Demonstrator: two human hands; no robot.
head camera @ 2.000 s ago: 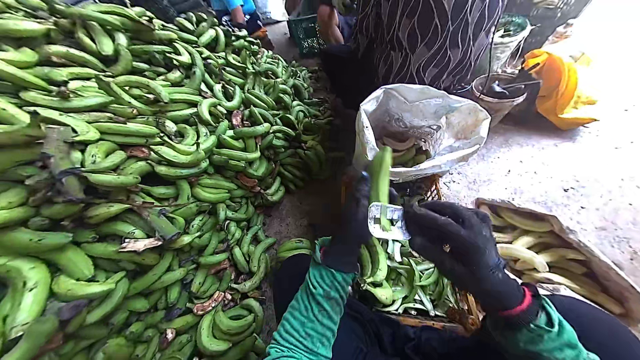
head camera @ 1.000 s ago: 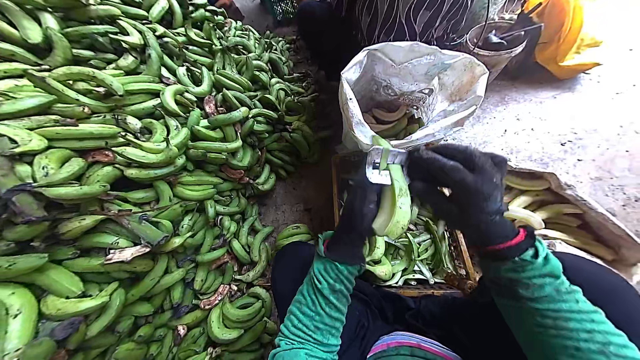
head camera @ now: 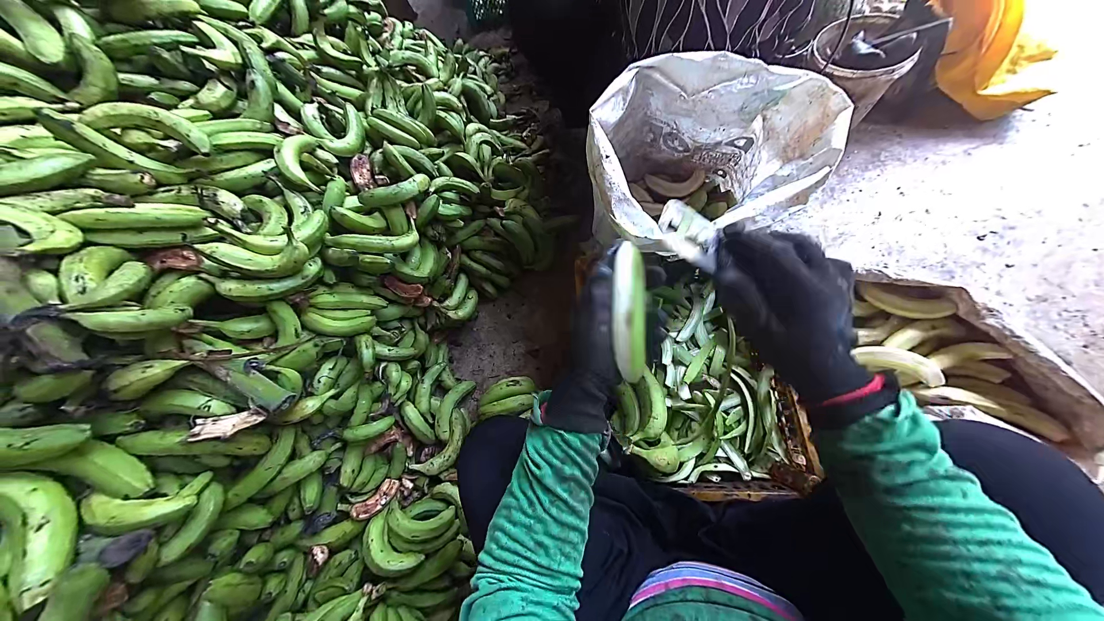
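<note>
My left hand point(head camera: 595, 336), in a black glove, holds a partly peeled green plantain point(head camera: 630, 310) upright. In my black-gloved right hand point(head camera: 780, 302) is a peeler point(head camera: 687, 231), blurred, its metal head held apart from the plantain, up and to its right. Below both hands a crate point(head camera: 798, 440) between my legs holds green peel strips point(head camera: 703, 362) and several green plantains point(head camera: 651, 414). Just beyond the hands stands an open whitish sack point(head camera: 621, 138) with peeled plantains point(head camera: 677, 184) inside. Peeled plantains point(head camera: 966, 354) also lie in a low container at the right.
A large heap of green plantains point(head camera: 259, 259) covers the left side. A bucket point(head camera: 867, 56) and a yellow-orange bag point(head camera: 983, 60) stand at the back right on the pale floor point(head camera: 975, 198). Dark patterned clothing of another person point(head camera: 716, 26) shows behind the sack.
The peeler was against the plantain in both earlier frames and is now apart from it. The plantain shows more pale, stripped surface than two seconds ago. The view has tipped downward.
</note>
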